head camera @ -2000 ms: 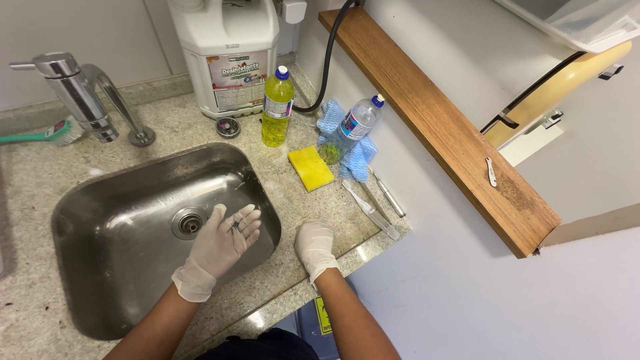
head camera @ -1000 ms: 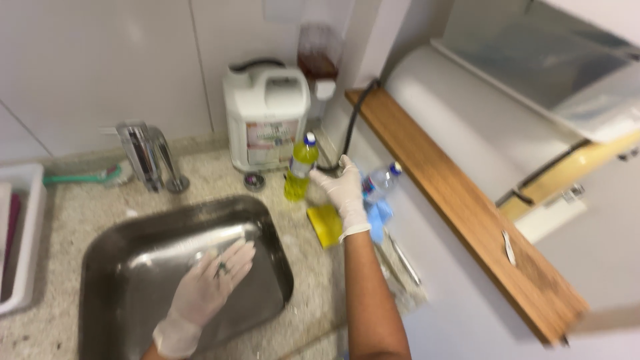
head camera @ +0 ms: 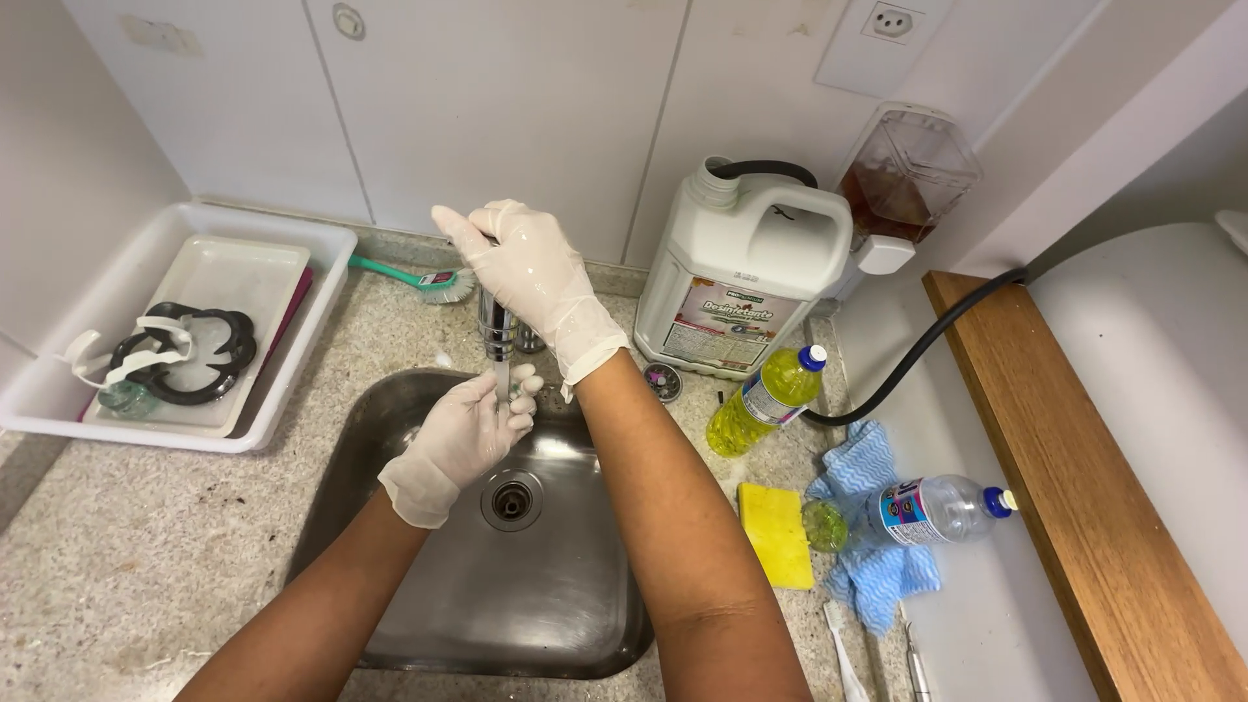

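Both hands wear pale, wet-looking gloves. My right hand (head camera: 531, 273) lies over the top of the chrome faucet (head camera: 495, 327), its thumb stretched out to the left, and hides the faucet's handle. Water runs from the spout onto my left hand (head camera: 463, 429), held palm up with curled fingers above the steel sink (head camera: 507, 604). A small dark greenish item shows among the left fingers; what it is cannot be told. The drain (head camera: 512, 499) lies below and right of that hand.
A white tub (head camera: 327, 263) with trays and dental cheek retractors stands left, near a green brush (head camera: 409, 278). On the right are a white jug (head camera: 746, 253), a yellow-green liquid bottle (head camera: 765, 400), a yellow sponge (head camera: 777, 536), blue cloths (head camera: 863, 453), a clear bottle (head camera: 941, 509) and a toothbrush (head camera: 843, 653).
My right hand has gone from beside the yellow-green bottle to the top of the faucet. The left hand is now beneath the spout, and water is running. The view has shifted.
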